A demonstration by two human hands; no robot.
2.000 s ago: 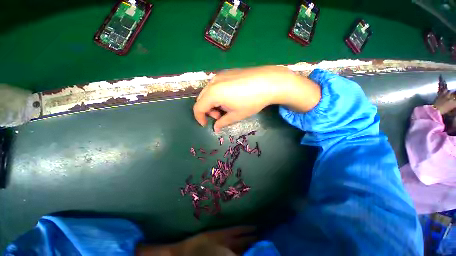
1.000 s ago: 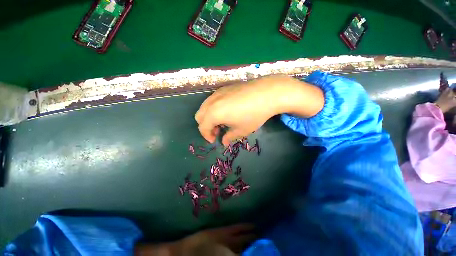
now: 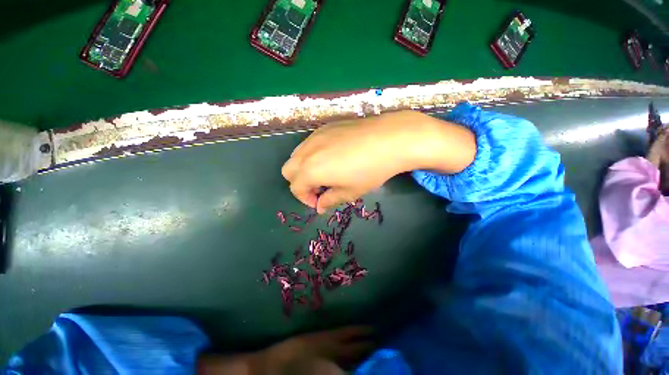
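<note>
A loose pile of tiny dark red side keys (image 3: 323, 253) lies on the dark green bench in front of me. My right hand (image 3: 341, 162) is over the pile's far edge, thumb and forefinger tips together just above the nearest pieces. Whether a side key is between the fingertips cannot be seen. My left hand (image 3: 293, 355) rests low at the bottom edge, dark and partly cut off, and its hold cannot be made out.
Phone housings with green boards (image 3: 286, 28) stand spaced along the green belt (image 3: 205, 55). The edge strip with peeling white paint (image 3: 242, 117) runs between bench and belt. A whitish wrapped post (image 3: 20, 152) is at left. Another person's pink sleeve (image 3: 632, 212) is at right.
My right hand has come down nearer to the pile, and its thumb and forefinger have closed together. The phone housings have moved left along the belt. My left hand has hardly moved.
</note>
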